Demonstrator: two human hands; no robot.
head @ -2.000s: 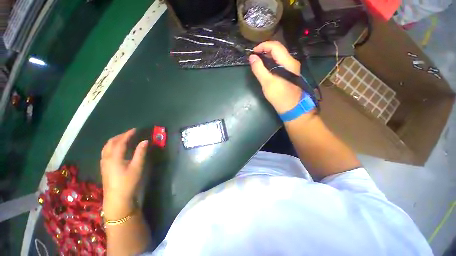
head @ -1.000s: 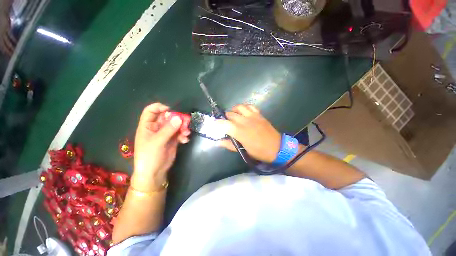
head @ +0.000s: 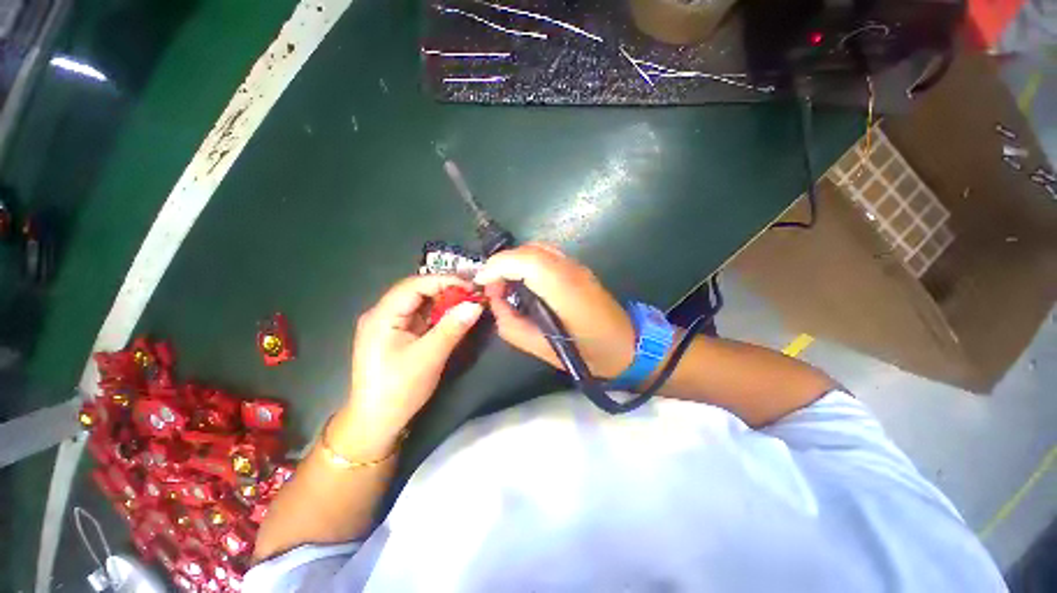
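Note:
My left hand (head: pixel 406 348) grips a red module (head: pixel 456 304) between thumb and fingers, close against the near side of the black housing with circuit board (head: pixel 450 261). My right hand (head: pixel 559 304) holds the soldering iron (head: pixel 473 204) with its tip pointing away over the bench, and its fingers also meet the housing and the module. The fingers hide much of the housing and part of the module. The iron's tip touches neither of them.
Red modules (head: pixel 174 452) are piled at left, with a single one (head: pixel 274 341) beside them. The dark mat (head: pixel 556 72) with solder wires lies at the far edge. An open cardboard box (head: pixel 927 313) with a pale grid divider (head: pixel 898 206) is at right. A white strip (head: pixel 186 191) borders the bench.
My right hand has come from the mat to the housing with the iron. My left hand has taken hold of the red module and moved right, now against the housing's near side.

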